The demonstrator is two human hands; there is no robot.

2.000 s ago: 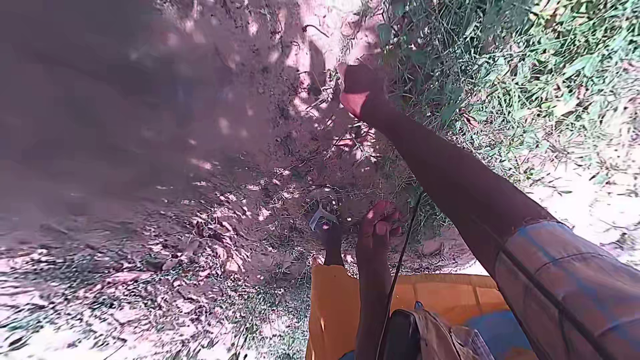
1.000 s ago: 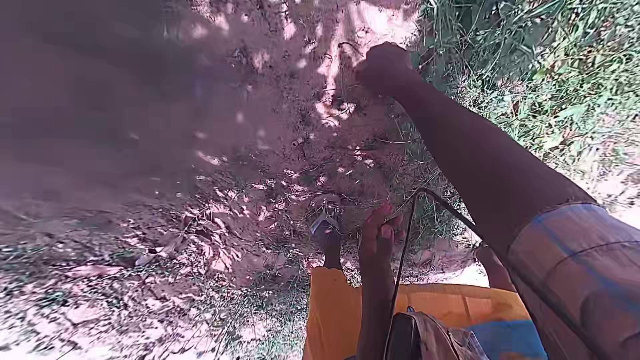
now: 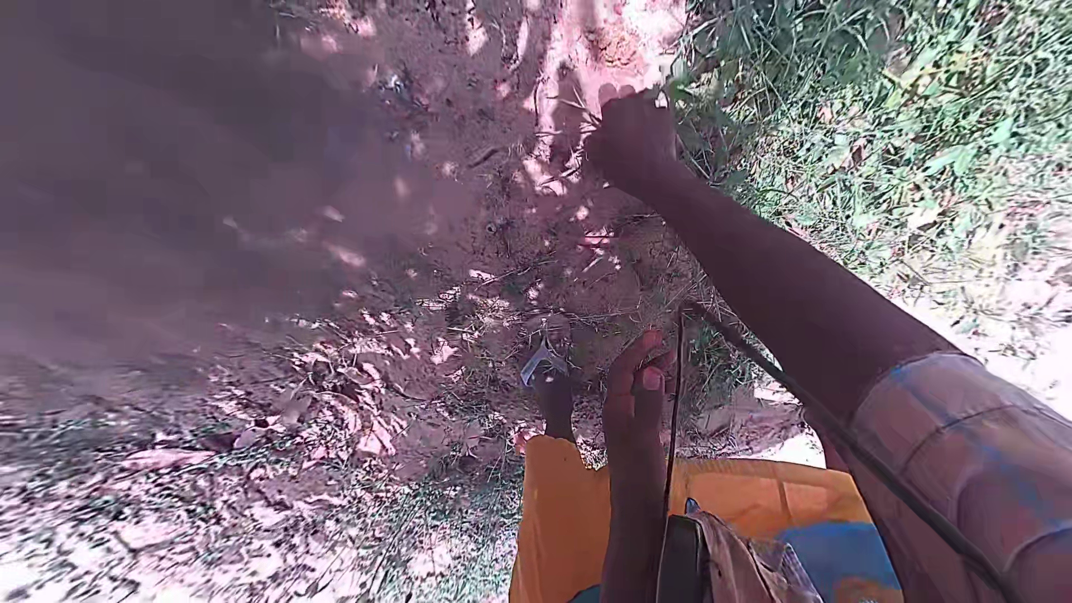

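My right hand [image 3: 632, 138] is at the upper middle, low over the soil beside the grass, its fingers curled. Thin pale stems show at its left side; whether the fingers grip them is unclear. My left hand [image 3: 641, 377] is at the lower middle with bent fingers, the thumb apart from them and nothing visible between. Just right of it runs a thin black cord [image 3: 677, 402], which bends sharply and passes below my right forearm.
A large blurred dark surface [image 3: 167, 184] fills the upper left. Green grass [image 3: 904, 126] grows at the right. Dry leaves [image 3: 368, 419] lie at the lower left. My sandalled foot [image 3: 548, 368] and orange cloth [image 3: 561, 502] are below.
My right hand was closed and farther up the bare soil earlier; now it is beside the grass edge. The black cord has come to bend sharply near my left hand.
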